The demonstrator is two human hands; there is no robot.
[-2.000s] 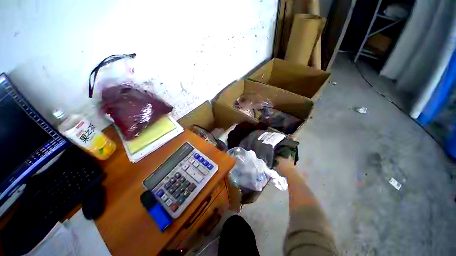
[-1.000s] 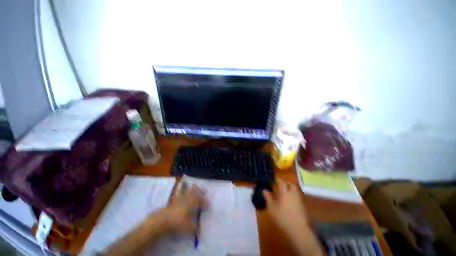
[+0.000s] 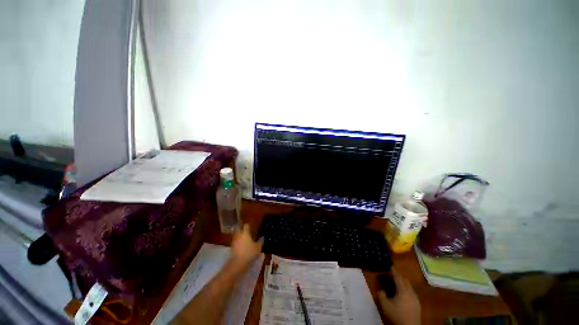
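My right hand [image 3: 401, 301] is on the black mouse [image 3: 386, 285] at the right of the papers. My left hand [image 3: 245, 245] is at the left end of the black keyboard [image 3: 327, 240], its fingers near or on the keys. The monitor [image 3: 327, 168] stands behind the keyboard and shows a dark screen with toolbars. Printed spec sheets [image 3: 279, 295] lie in front of the keyboard, with a pen [image 3: 303, 303] lying on them. More white paper [image 3: 212, 279] lies partly under my left forearm.
A clear bottle [image 3: 228, 206] stands left of the monitor, a yellow-labelled bottle [image 3: 406, 223] right of it. A bagged maroon garment [image 3: 451, 230] rests on a yellow-green notepad [image 3: 460, 273]. A maroon patterned cloth [image 3: 139, 238] bears a sheet [image 3: 149, 178]. The calculator [image 3: 479, 320] is cut off below.
The view has turned from the boxes to the monitor. My right hand has left the dark garment and is now on the mouse. My left hand has moved from the papers to the keyboard.
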